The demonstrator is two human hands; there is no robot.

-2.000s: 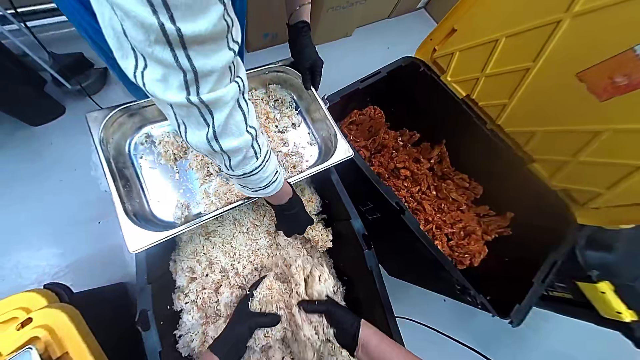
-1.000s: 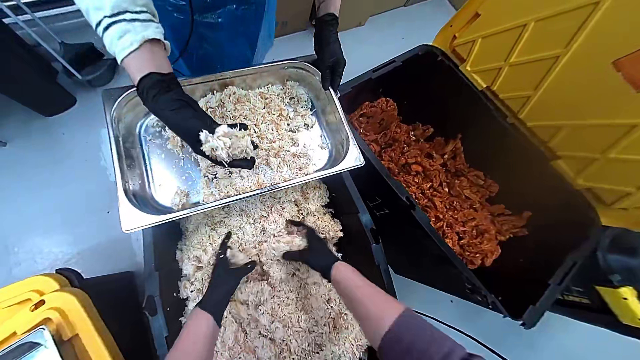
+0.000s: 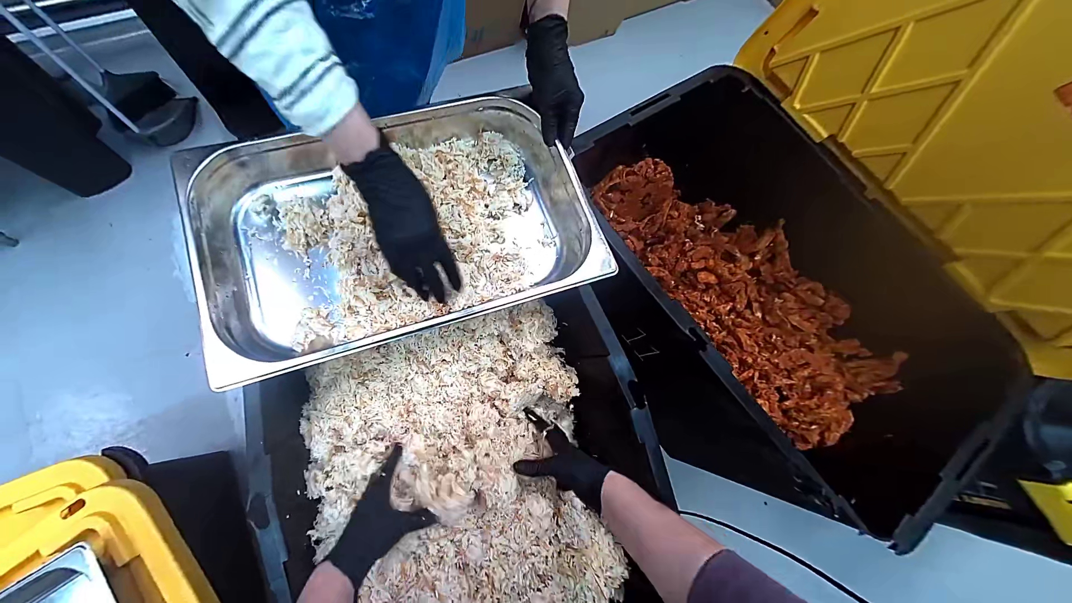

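My left hand (image 3: 377, 515), in a black glove, rests with fingers apart against the pale shredded food (image 3: 477, 536) heaped in a black tote (image 3: 268, 502). On the heap's right side lies my right hand (image 3: 565, 461), also black-gloved, its fingers spread at the shreds. Neither hand is closed on anything that I can make out. Over the tote's far part sits a steel pan (image 3: 222, 310) with more of the same shreds. A co-worker's gloved hand (image 3: 410, 226) touches the shreds in it, and their other hand (image 3: 554, 88) is at the pan's far right corner.
To the right stands a second black tote (image 3: 938, 368) holding reddish-brown food pieces (image 3: 737, 293), with a yellow lid (image 3: 946, 126) raised behind it. A yellow lid (image 3: 126, 536) is at the lower left. A black cable (image 3: 770, 548) crosses the floor, and a dustpan (image 3: 163, 117) lies at the upper left.
The co-worker's hand in the pan, which held a clump of shreds a second ago, is now down on the shreds there. My hands are farther apart than a second ago.
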